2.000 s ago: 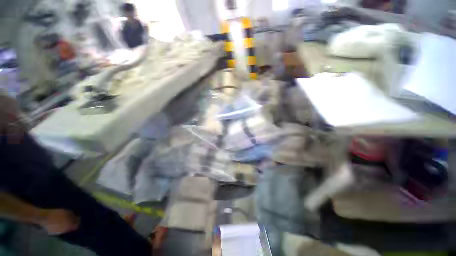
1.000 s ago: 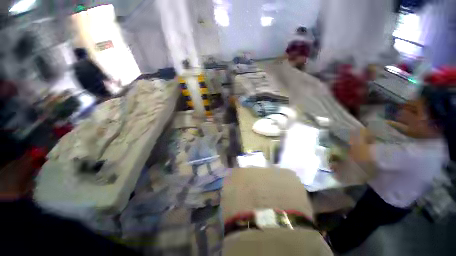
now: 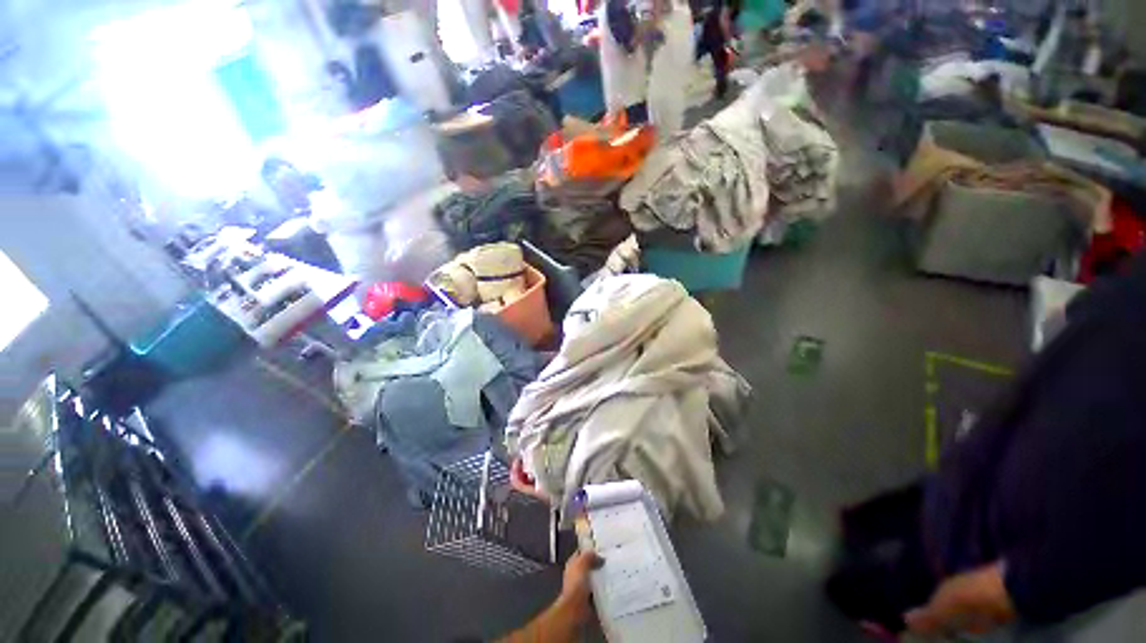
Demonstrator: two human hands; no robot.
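Observation:
My left hand point(image 3: 579, 580) comes in from the bottom edge, with a bare forearm. It grips the left edge of a clipboard point(image 3: 689, 624) with white printed sheets point(image 3: 632, 565) on it. The top sheet curls up at its upper end, and a small square code shows low on the page. The clipboard's lower end is close to the bottom edge of the picture. My right hand is not in view.
A large cream fabric heap point(image 3: 628, 364) lies just beyond the clipboard, beside a wire basket point(image 3: 484, 518) and grey-blue fabric point(image 3: 434, 421). Metal racks point(image 3: 151, 515) stand left. A person in dark clothes point(image 3: 1068, 465) is close on the right, one hand low.
The view has swung away from the padded table and bagged piles to fabric heaps on the floor. The banded beige roll seen close up a second ago is out of view. The clipboard shows again.

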